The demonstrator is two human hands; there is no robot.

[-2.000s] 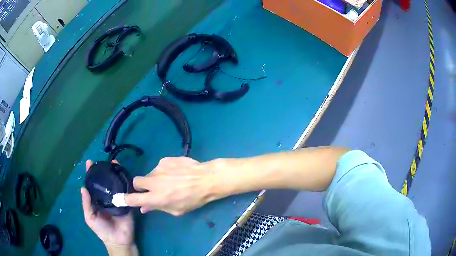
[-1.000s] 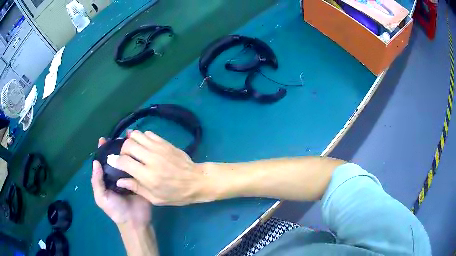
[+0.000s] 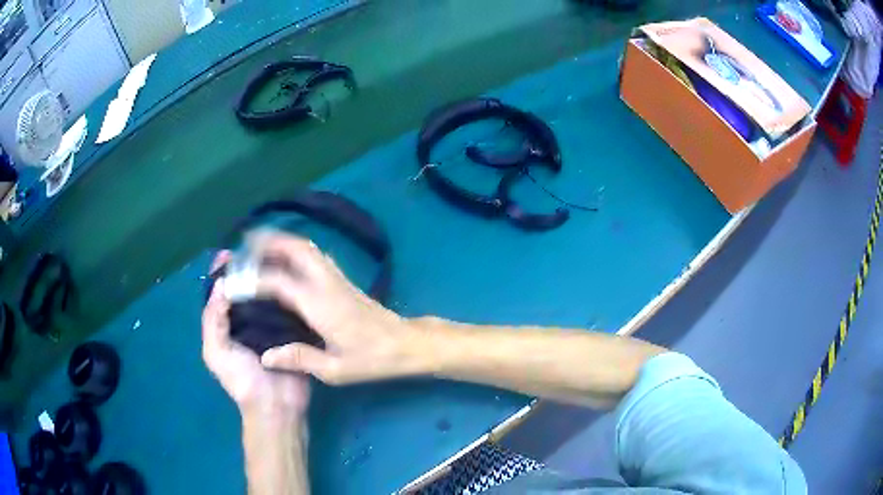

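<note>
A black round ear cup (image 3: 266, 327) is held between my two hands over the teal bench. My left hand (image 3: 237, 363) cups it from below and the left. My right hand (image 3: 334, 324) lies over its top, blurred, with a white cover on a fingertip. A black headband (image 3: 373, 237) arcs behind the hands, its left part blurred and partly hidden. Whether the cup is joined to it cannot be seen. Another headband (image 3: 436, 131) lies further back, with small yokes and thin wires.
A headband (image 3: 257, 97) lies on the green belt (image 3: 184, 208), and more sit at the far left. Several ear cups (image 3: 94, 370) are at the lower left by a blue edge. An orange box (image 3: 687, 126) stands at the right bench edge. A small white fan (image 3: 41, 126) is beyond the belt.
The view has shifted, showing more ear cups at the lower left and more of the orange box. My right hand's fingers have moved over the upper side of the cup, which stays held.
</note>
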